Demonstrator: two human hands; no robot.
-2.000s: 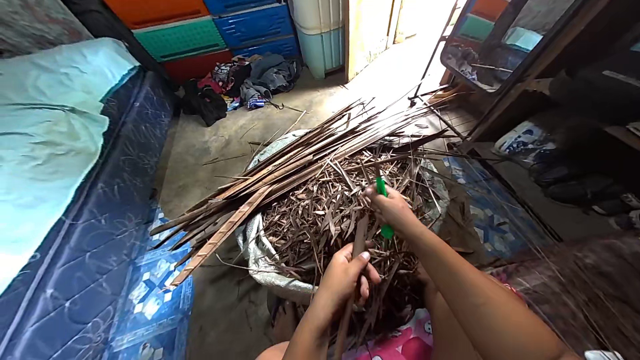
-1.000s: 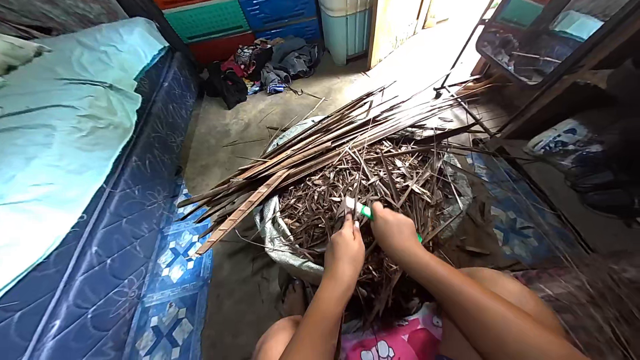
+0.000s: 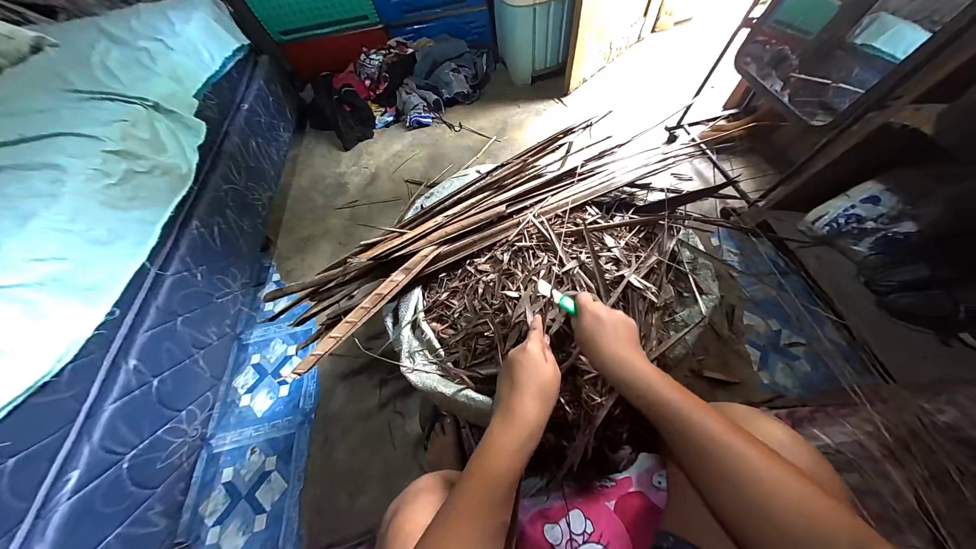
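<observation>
My right hand [image 3: 606, 328] is closed on the green handle of a knife [image 3: 563, 300], whose pale blade points up and left. Just left of it, my left hand [image 3: 530, 370] grips something thin, probably a dry leaf strip, mostly hidden by the fingers. Both hands are over a white woven sack [image 3: 414, 335] with a rolled-down rim, full of short brown dried leaf pieces [image 3: 488, 305]. Across the sack's far side lies a bundle of long dry leaf strips [image 3: 457, 229], sticking out past the rim on the left.
A blue mattress [image 3: 191, 305] with a pale green sheet [image 3: 99, 175] stands at left. Clothes [image 3: 419, 80] are heaped on the floor near plastic drawers [image 3: 313, 17] and a light blue bin [image 3: 531, 38]. A mirror [image 3: 831, 57] leans at upper right. Blue patterned mats [image 3: 255, 427] lie on the floor.
Two seconds ago a long brown strip showed in my left hand, with the green knife upright beside it. The knife now points up and left, and the hands have come closer together.
</observation>
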